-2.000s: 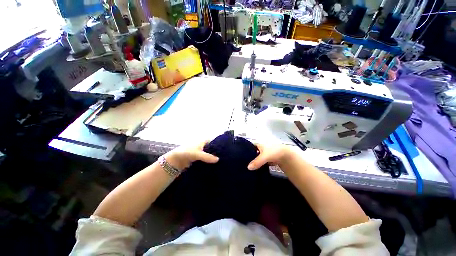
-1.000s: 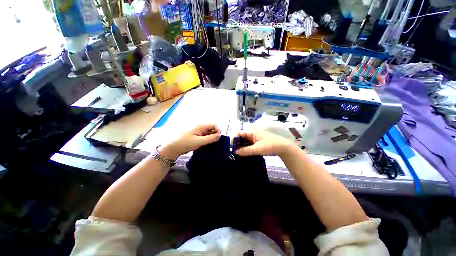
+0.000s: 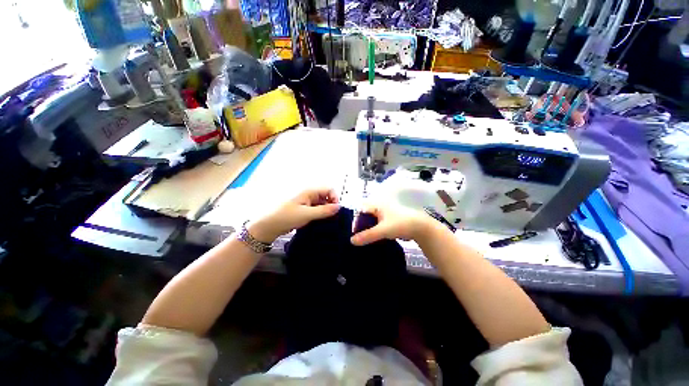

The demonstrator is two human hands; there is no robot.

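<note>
The dark garment piece (image 3: 344,264) hangs from the front edge of the table down into my lap, with a small pale mark on it. My left hand (image 3: 311,211) pinches its upper edge at the left. My right hand (image 3: 384,225) grips the edge at the right, with a small purplish-dark part showing under the fingers. Both hands are just in front of the needle area of the white lockstitch machine (image 3: 453,162). The cloth is not under the presser foot (image 3: 368,175). The underside of the cloth is hidden.
Snips (image 3: 441,219) lie under the machine arm, partly behind my right wrist. A small dark tool (image 3: 514,239) and a coiled black cord (image 3: 580,245) lie further right. A yellow box (image 3: 263,117) and cardboard (image 3: 198,185) are at left. Lilac cloth (image 3: 631,173) is at right.
Since two seconds ago, my hands have come closer together and moved from the cloth's sides to its upper edge. Since one second ago, the cloth between them has shifted slightly.
</note>
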